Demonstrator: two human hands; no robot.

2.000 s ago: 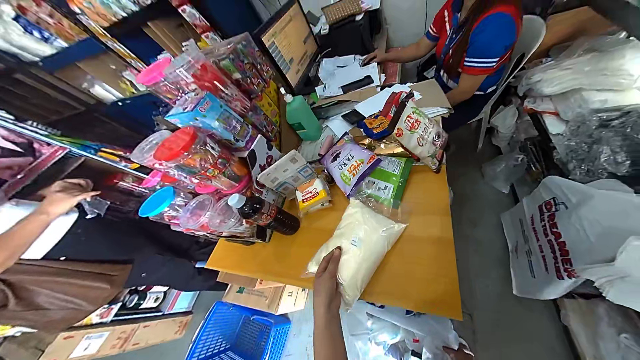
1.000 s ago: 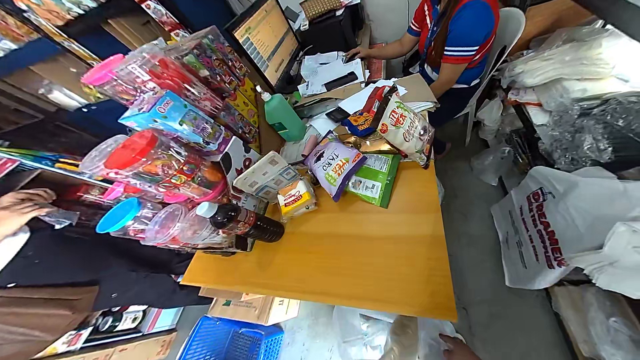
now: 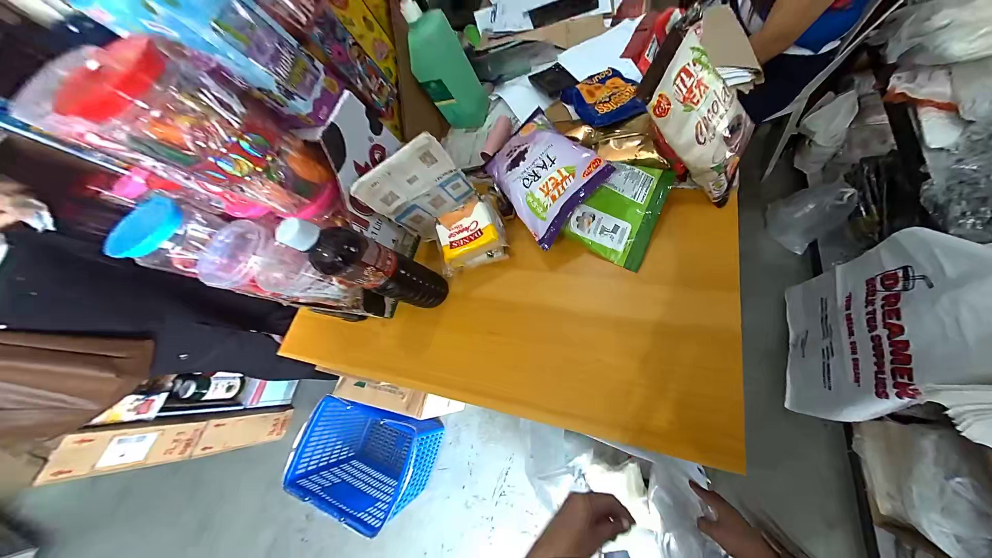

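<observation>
At the bottom of the view, my left hand (image 3: 585, 523) is over the mouth of a clear plastic bag (image 3: 554, 453), its fingers curled; whether it grips anything is unclear. My right hand (image 3: 728, 521) holds the bag's right side near the table's lower edge. Pale contents show inside the bag. On the yellow wooden table (image 3: 589, 341) lie a purple taro milk tea pouch (image 3: 542, 182), a green pouch (image 3: 620, 217), a white and brown chocolate pouch (image 3: 701, 108) and a packet of cheese (image 3: 471, 232). A dark syrup bottle (image 3: 380, 267) lies beside them.
A blue plastic basket (image 3: 353, 465) stands on the floor at lower left. Candy jars (image 3: 155, 132) and a green pump bottle (image 3: 446, 66) line the table's far side. A white printed plastic bag (image 3: 891, 325) is at right. One person sits behind the table; another stands at left.
The bag of pale powder, under my left hand on the table two seconds ago, has left the tabletop. Both my hands are now at the clear bag below the table edge. The view has moved closer.
</observation>
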